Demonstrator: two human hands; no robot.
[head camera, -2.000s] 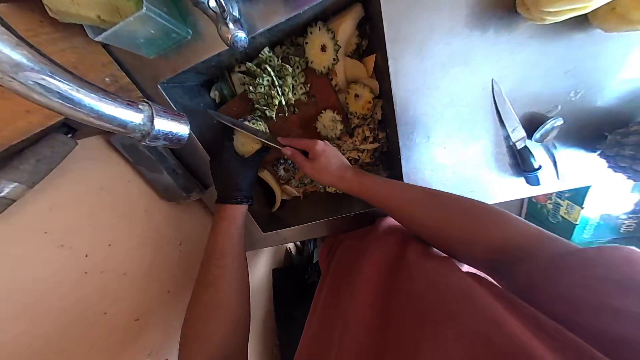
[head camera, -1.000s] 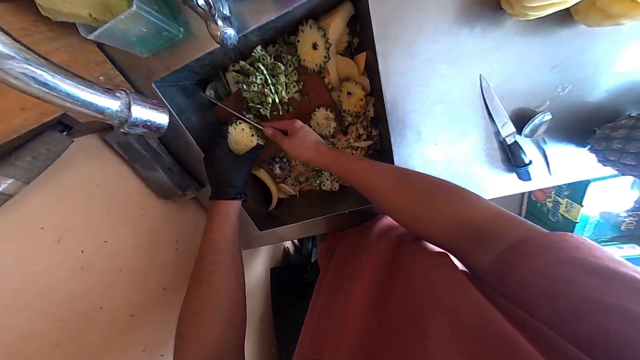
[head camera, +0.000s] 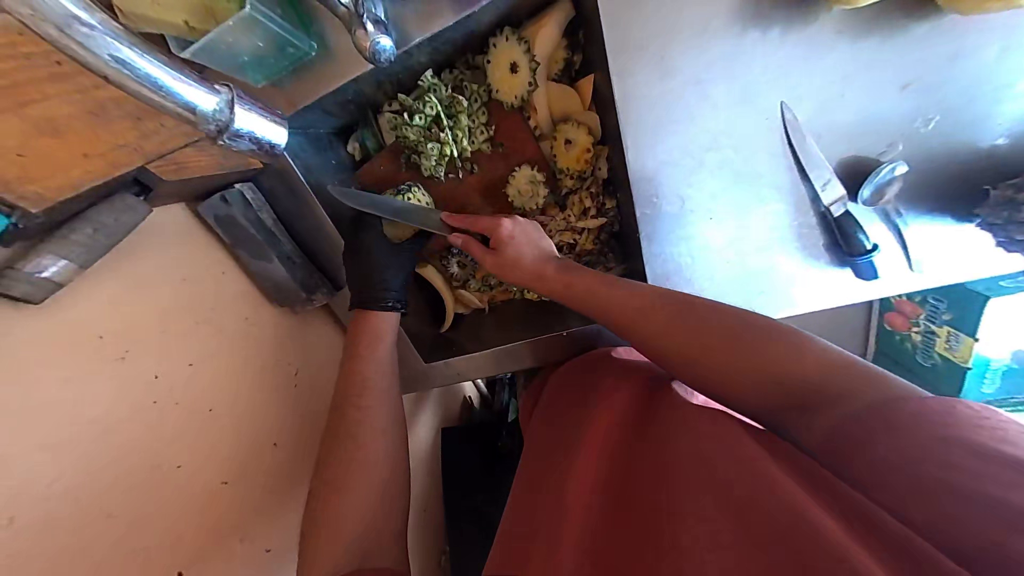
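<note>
My left hand (head camera: 378, 262), in a black glove, holds a partly peeled pineapple (head camera: 400, 228) at the left side of the metal sink (head camera: 636, 240). The fingers under the fruit are mostly hidden. My bare right hand (head camera: 508, 250) is closed around the handle of a kitchen knife (head camera: 392, 210), whose blade lies across the pineapple, pointing left. Beyond the hands, a heap of green pineapple peel strips (head camera: 440, 128) rests on a reddish-brown board (head camera: 476, 188). Round pineapple end slices (head camera: 512, 68) and peel scraps (head camera: 580, 216) lie along the sink's right side.
A chrome faucet (head camera: 252, 120) reaches in from the upper left, near a second metal spout (head camera: 372, 36). On the steel counter (head camera: 696, 160) lie another knife (head camera: 828, 188) and a spoon (head camera: 884, 188). A dark rectangular block (head camera: 264, 244) and a cleaver-like tool (head camera: 72, 248) are at left.
Since one second ago, the knife blade has swung from beyond the pineapple to across it. My left hand keeps hold of the fruit, which has turned.
</note>
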